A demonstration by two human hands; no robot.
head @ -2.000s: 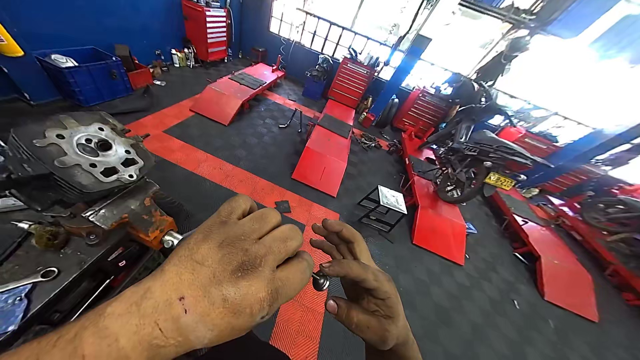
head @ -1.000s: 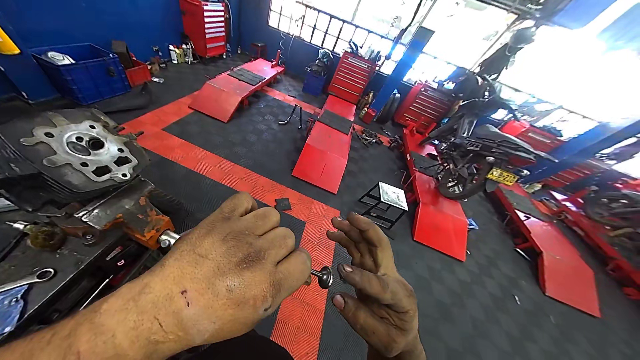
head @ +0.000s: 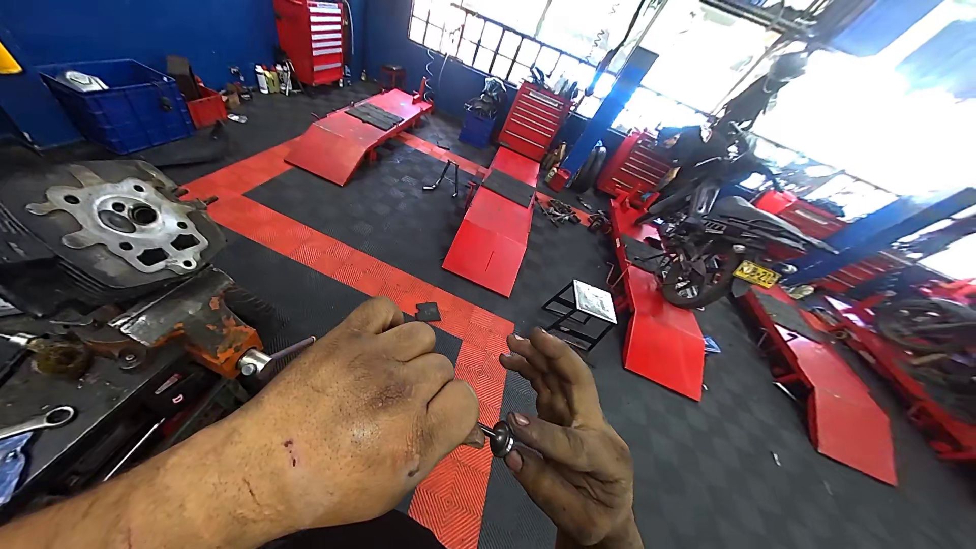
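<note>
My left hand (head: 374, 415) is closed around the stem of a metal engine valve (head: 501, 439), with the valve's round head sticking out past the fingers. Most of the stem is hidden in the fist. My right hand (head: 576, 450) has its thumb and a fingertip on the rim of the valve head, its other fingers raised and apart. To the left, a finned engine cylinder head (head: 156, 221) rests tilted with its combustion chamber face up, above a worn orange-painted bench vise (head: 221, 343).
A combination wrench (head: 46, 421) and a blue cloth (head: 11, 465) lie on the workbench (head: 99, 450) at left. Beyond are red motorcycle lift ramps (head: 488, 255), a small black stand (head: 595, 301), a motorcycle (head: 709, 244), red tool cabinets (head: 534, 122) and a blue crate (head: 122, 114).
The valve head showed clear of the right fingertips one second ago; now they touch its rim. Less of the stem shows beyond my left fist than then.
</note>
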